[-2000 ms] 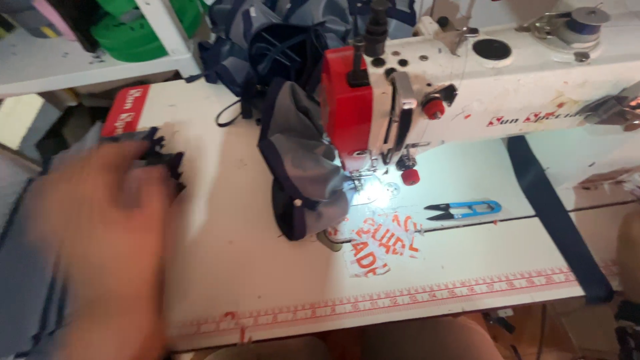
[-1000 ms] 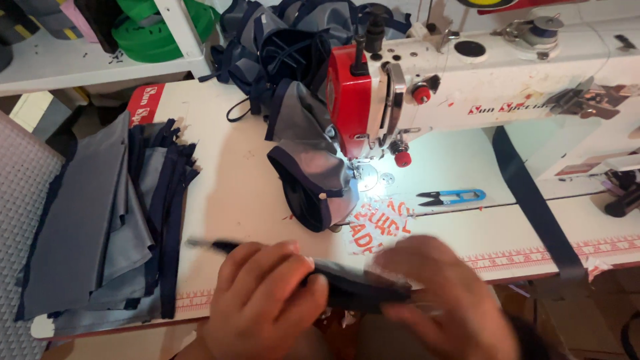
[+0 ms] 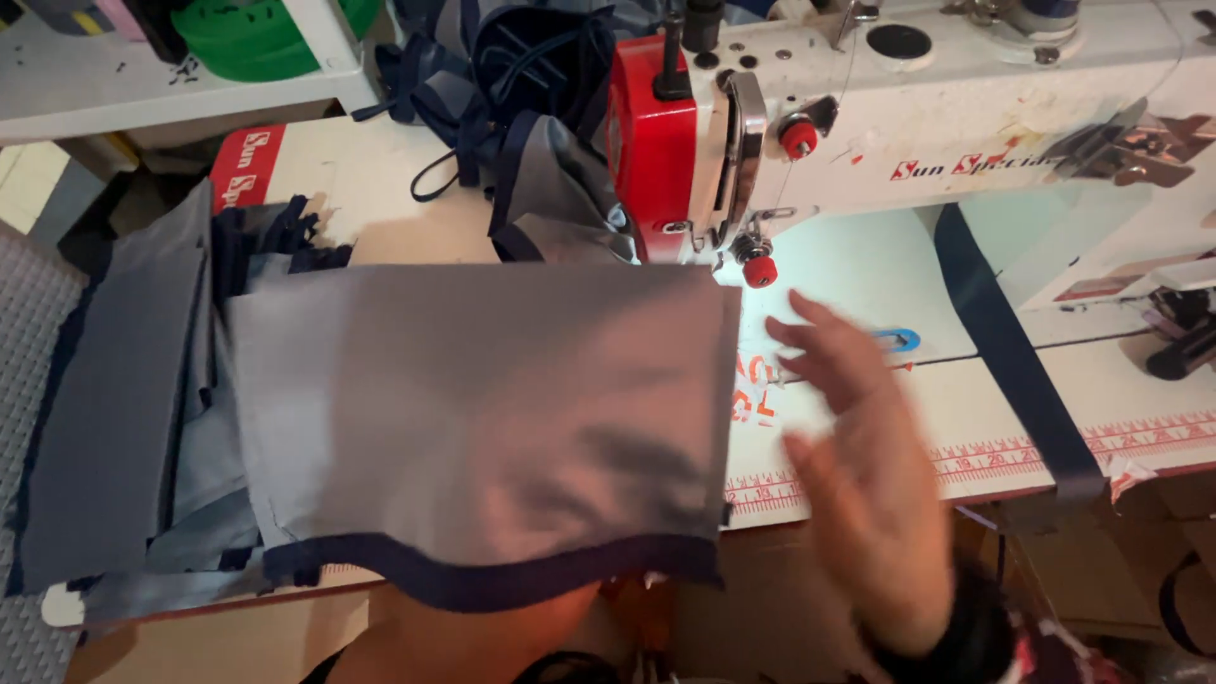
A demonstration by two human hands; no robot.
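Observation:
A grey fabric piece with a navy bound edge (image 3: 494,408) is spread out in front of the sewing machine (image 3: 655,152). My left hand (image 3: 484,617) is mostly hidden beneath this fabric, so its fingers and grip cannot be seen. To the right of the fabric, my right hand (image 3: 855,456) is blurred, with its fingers apart and nothing in them. Behind the spread piece, more grey fabric with navy edging (image 3: 560,190) lies beside the machine's red head cover. Thread snips with a blue handle (image 3: 898,339) lie partly behind my right fingers.
Stacked grey and navy fabric pieces (image 3: 114,408) lie at the table's left. Bundled navy and grey pieces (image 3: 513,57) sit behind. A navy strip (image 3: 1016,351) hangs over the front edge, across the printed ruler (image 3: 988,463). A white shelf (image 3: 190,100) holds a green round object (image 3: 252,38).
The grey fabric is now spread out over my left hand; one second ago both hands were close together at a dark folded piece. My right hand has moved to the right and is apart from it.

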